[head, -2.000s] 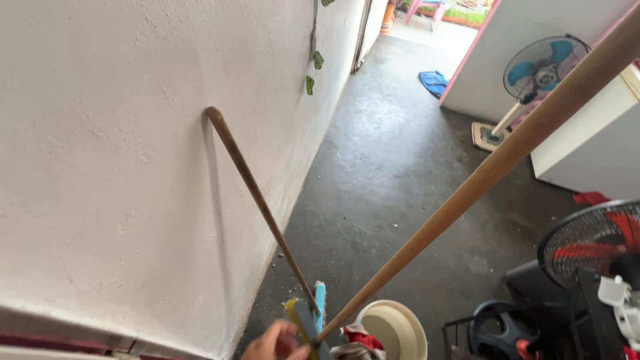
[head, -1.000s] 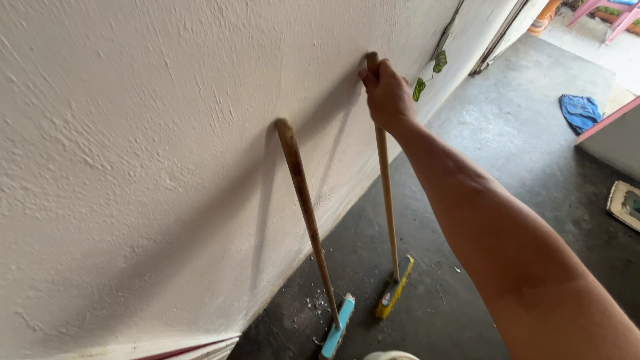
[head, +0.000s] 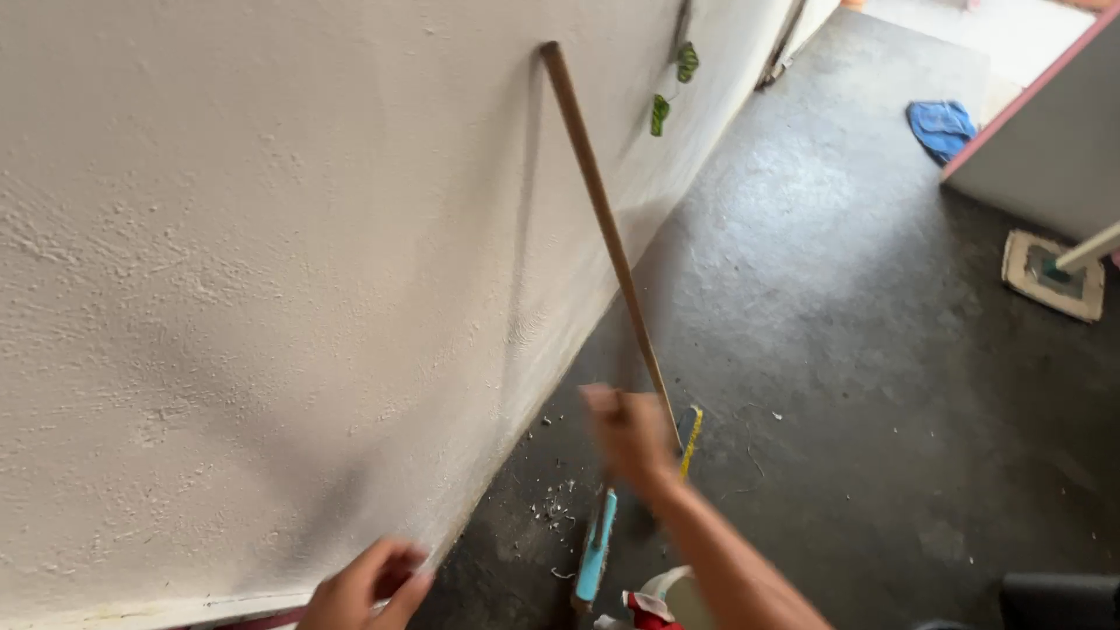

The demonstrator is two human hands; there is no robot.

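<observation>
My right hand [head: 634, 437], blurred, is closed around the wooden handle of the broom with the light-blue head [head: 597, 547], whose bristles are down on the dark floor. A second broom with a yellow-edged head [head: 691, 442] leans by its wooden handle [head: 604, 206] against the white wall; my right hand partly covers its lower end. My left hand [head: 372, 586] is low in the view near the wall, fingers curled and apart, holding nothing. Bits of debris [head: 551, 507] lie on the floor beside the blue head.
A pale bucket [head: 678, 595] with a red and white cloth [head: 647, 612] stands at the bottom, by my right forearm. A flat mop [head: 1054, 276] rests on the floor at right. A blue cloth [head: 942, 129] lies near the doorway. The textured wall [head: 306, 262] borders the left side.
My right hand has let go of the yellow-headed broom, which now leans on the wall, and has moved to the blue-headed broom, which leaned on the wall before. My left hand has come into view.
</observation>
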